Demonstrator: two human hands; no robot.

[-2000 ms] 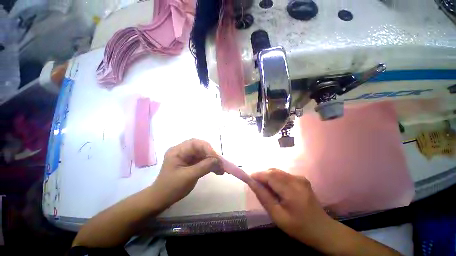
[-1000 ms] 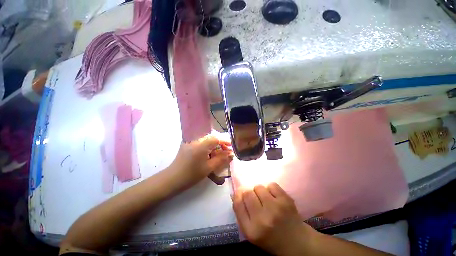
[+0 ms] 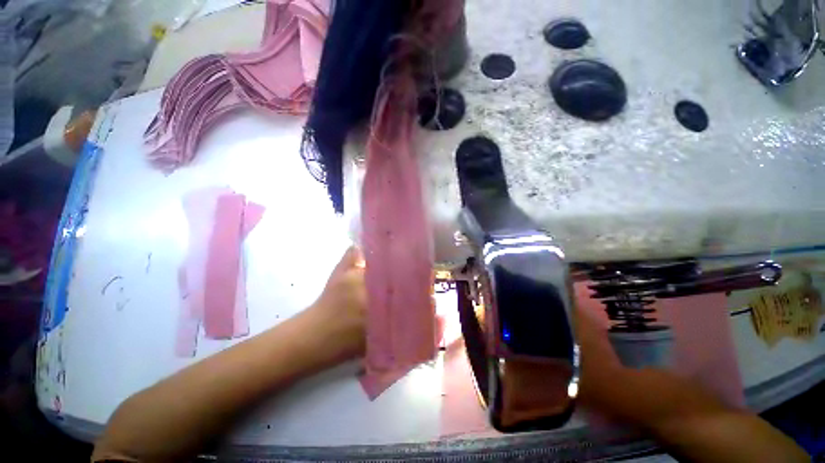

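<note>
My left hand (image 3: 346, 294) is by the needle area, its fingers hidden behind the hanging pink strip (image 3: 398, 262). My right hand (image 3: 592, 335) is mostly hidden behind the chrome take-up cover (image 3: 534, 335); only its wrist side and forearm show. A large pink panel (image 3: 704, 348) lies on the table under my right arm and the tension dial. The needle and presser foot are hidden. Small pink pieces (image 3: 222, 271) lie on the table left of my left hand.
A curved bundle of layered pink pieces (image 3: 194, 108) lies at the far left. The white machine head (image 3: 651, 172) fills the upper right. A dark thread bunch (image 3: 357, 72) hangs beside the strip. The tension dial (image 3: 638, 339) and a yellow-tan label (image 3: 785, 312) are at right.
The view has come closer to the machine head, and the strip and cover now block more. Both hands have gone from open view in front of the machine to mostly hidden behind these parts.
</note>
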